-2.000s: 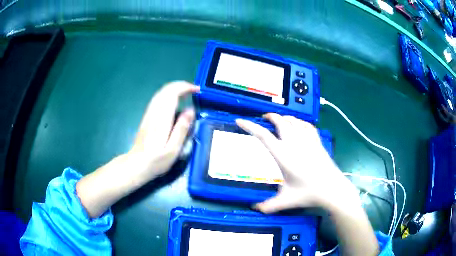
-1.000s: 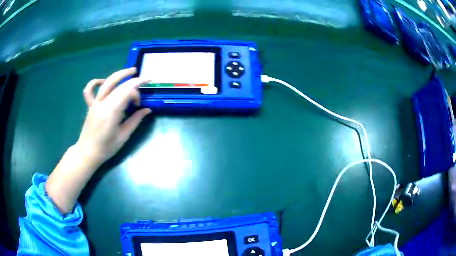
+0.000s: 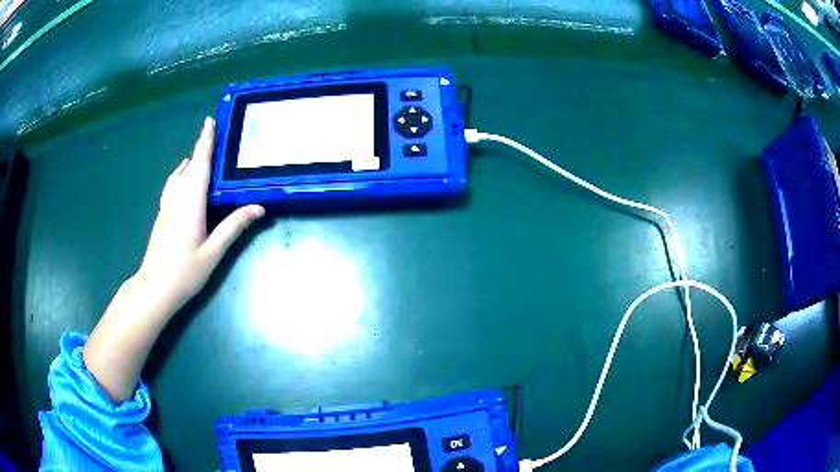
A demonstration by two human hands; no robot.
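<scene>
A blue diagnostic scanner point(image 3: 433, 175) lies on the green bench, with a glowing white screen, a small white tag at the screen's lower right corner and a white cable in its right side. My left hand point(image 3: 189, 221) is bare and holds its left end, fingers along the side and thumb at the near left corner. A second blue scanner point(image 3: 368, 414) is cut off by the bottom edge, its screen also white. My right hand is out of view; only a bit of blue sleeve point(image 3: 707, 460) shows at the bottom right.
White cables point(image 3: 619, 336) loop across the right side of the green bench point(image 3: 516, 295). A small black and yellow item point(image 3: 757, 350) lies by them. A blue case point(image 3: 799, 221) stands at the right, with more blue cases point(image 3: 751, 46) at the upper right. A dark edge shows at far left.
The middle scanner and my right hand have left the picture. My left fingers have moved from the upper scanner's screen to its left side. The green and red bars on that screen are gone.
</scene>
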